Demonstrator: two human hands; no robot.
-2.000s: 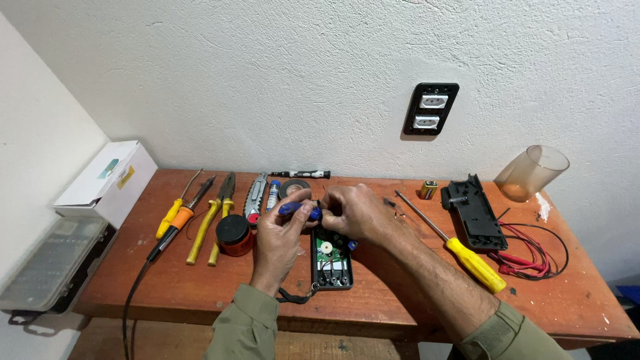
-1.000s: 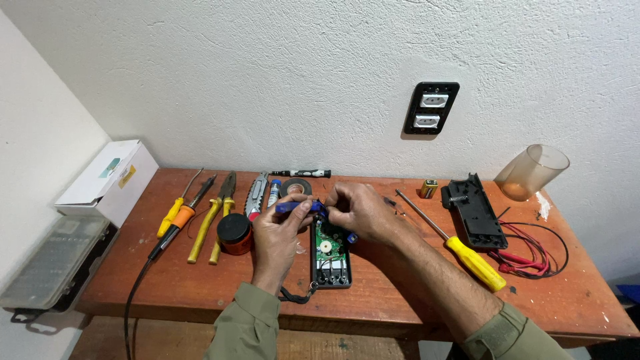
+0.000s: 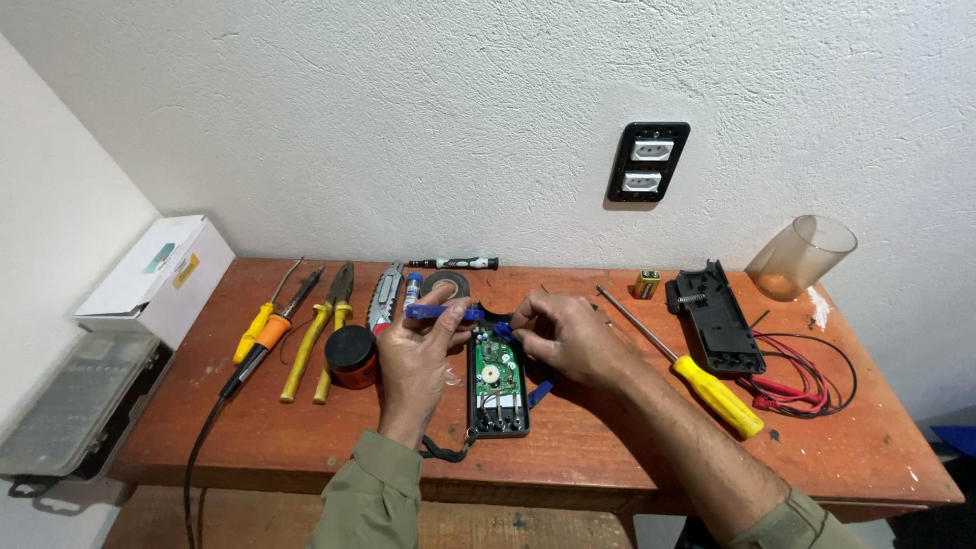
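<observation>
My left hand (image 3: 419, 354) grips a blue tool (image 3: 442, 312), perhaps tweezers or a clip, above the upper left of an opened handheld meter. Beneath both hands the meter's black case (image 3: 499, 433) shows a green circuit board (image 3: 499, 366), with a strap at its lower left. Fingers of my right hand (image 3: 576, 339) pinch a small blue part (image 3: 504, 331) at the board's top right; its exact kind I cannot tell. Beside the case, partly under my right wrist, lies another blue piece (image 3: 540, 393).
Left are a soldering iron (image 3: 267, 339), pliers (image 3: 309, 351), a black-lidded jar (image 3: 351, 370) and a utility knife (image 3: 385, 296). Right are a yellow screwdriver (image 3: 717, 396), a nine-volt battery (image 3: 646, 284), the black back cover (image 3: 717, 324), red and black leads (image 3: 801, 389) and a clear cup (image 3: 808, 255).
My right hand has shifted slightly down towards the right side of the board, and a blue part now shows at its fingertips. My left hand still holds the blue tool.
</observation>
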